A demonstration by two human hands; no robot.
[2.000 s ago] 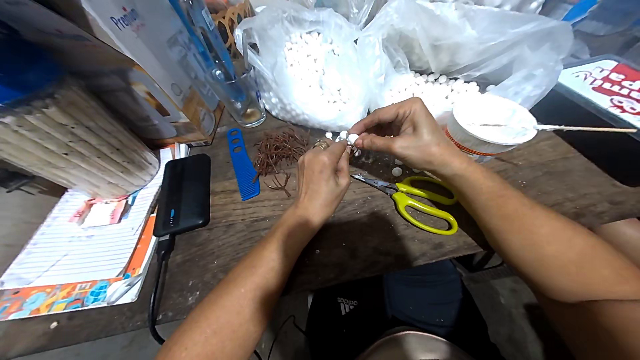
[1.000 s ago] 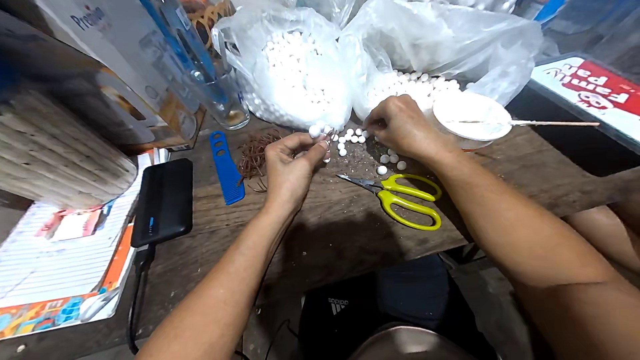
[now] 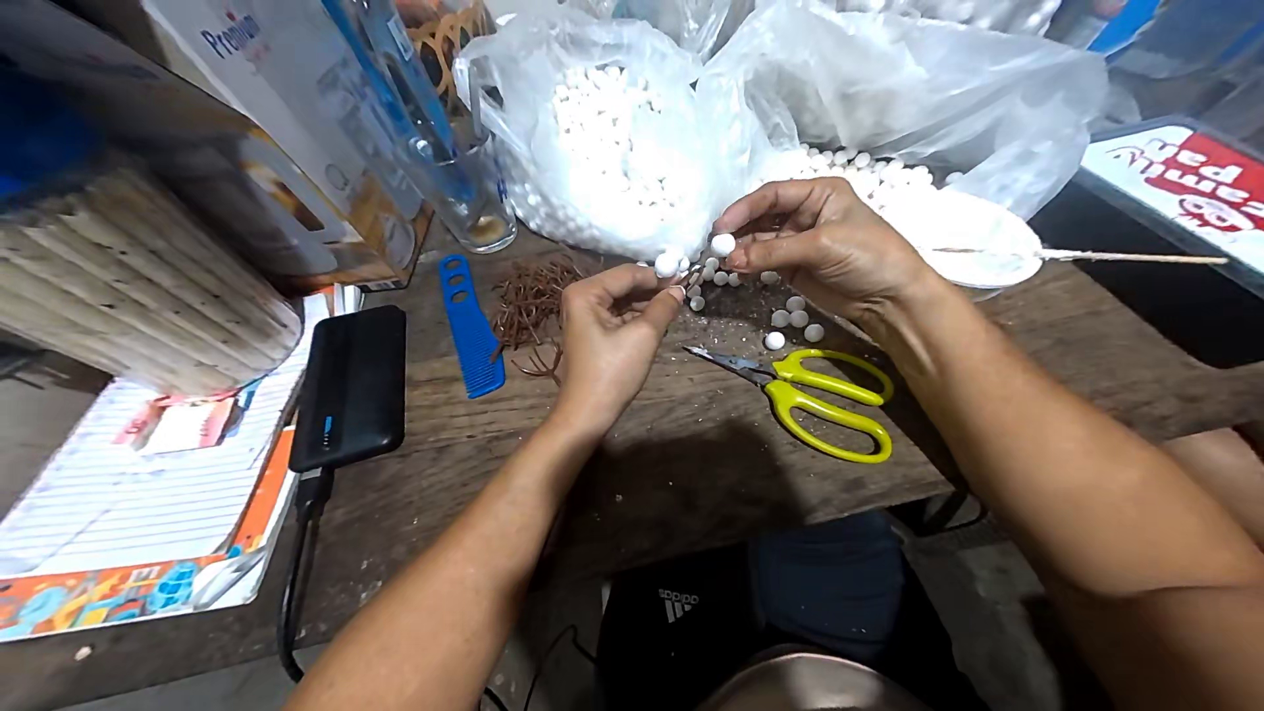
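My left hand (image 3: 617, 331) pinches a small brown wire piece (image 3: 694, 279) that bears a white foam ball (image 3: 670, 264) at one end. Between the thumb and fingertips of my right hand (image 3: 825, 242) is another white ball (image 3: 723, 246), held close to the brown piece. Whether that ball touches it I cannot tell. Loose white balls (image 3: 796, 318) lie on the wooden table below my right hand. Yellow-handled scissors (image 3: 770, 373) rest nearer to me with blades slightly apart. A heap of brown pieces (image 3: 533, 301) lies left of my left hand, beside a blue comb (image 3: 471, 326).
Plastic bags of white balls (image 3: 612, 148) stand behind my hands. At right is a white tub (image 3: 973, 237) with a stick (image 3: 1136, 258) across it. A glass (image 3: 481, 212), a black power bank with cable (image 3: 351, 385), papers (image 3: 138, 494) and bundled wooden sticks (image 3: 148, 286) occupy the left.
My right hand has come up from the loose balls toward my left hand and now holds a ball. My left hand still pinches its piece.
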